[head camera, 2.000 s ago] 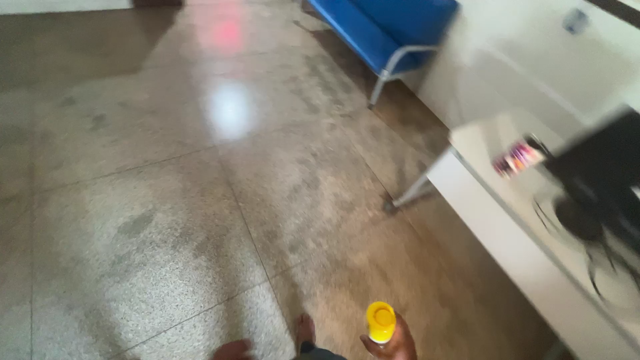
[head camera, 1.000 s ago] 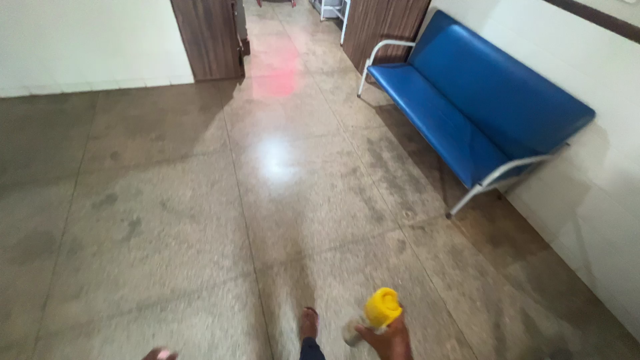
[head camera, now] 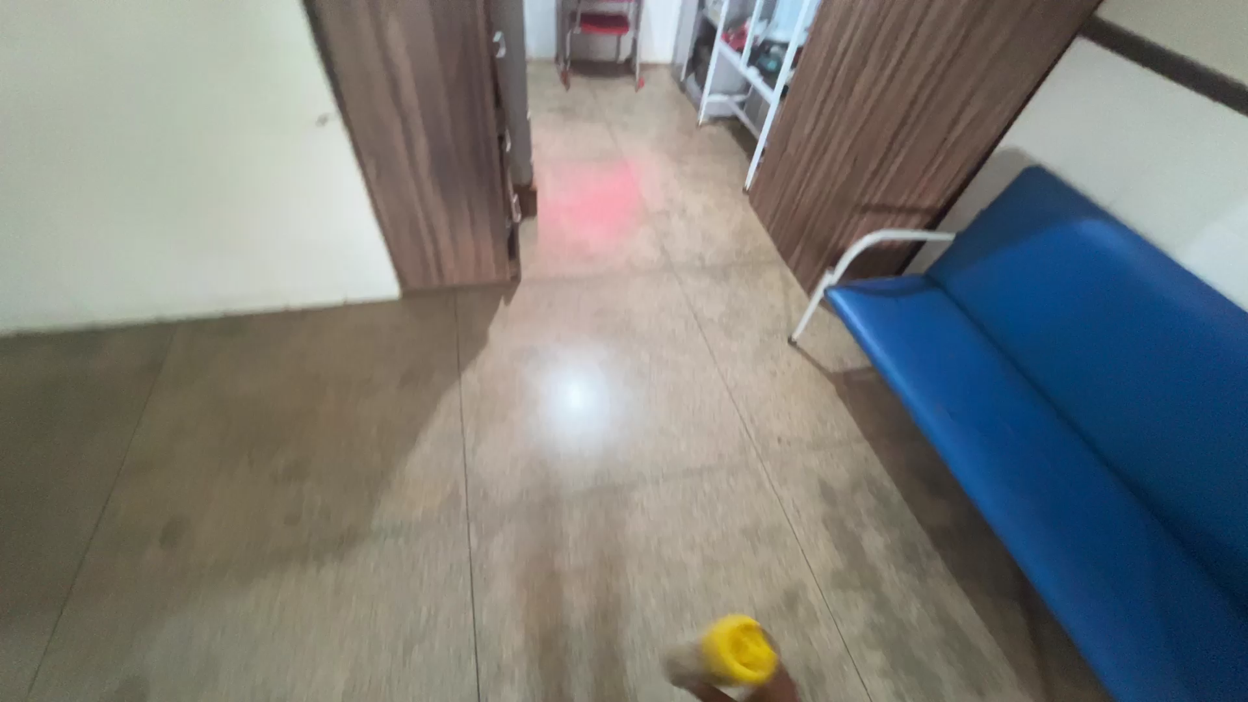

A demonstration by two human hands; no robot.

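Observation:
At the bottom edge, right of the middle, my right hand [head camera: 775,682] is closed around a container with a yellow lid [head camera: 739,648]. Only some fingers show, and the container's body below the lid is blurred and pale. It is held over the speckled floor [head camera: 624,546], touching nothing else that I can see. My left hand is outside the view.
A blue padded bench [head camera: 1014,429] with a white metal armrest [head camera: 882,239] stands along the right wall. Ahead, an opening lies between two wood-grain panels [head camera: 419,146]. Beyond it are a white metal shelf rack [head camera: 751,73] holding items and a red-seated chair [head camera: 603,24].
The view has moved forward past the white table seen at first, towards the opening. My left hand, partly seen at the bottom edge earlier, has left the view. My right hand still holds the yellow-lidded container.

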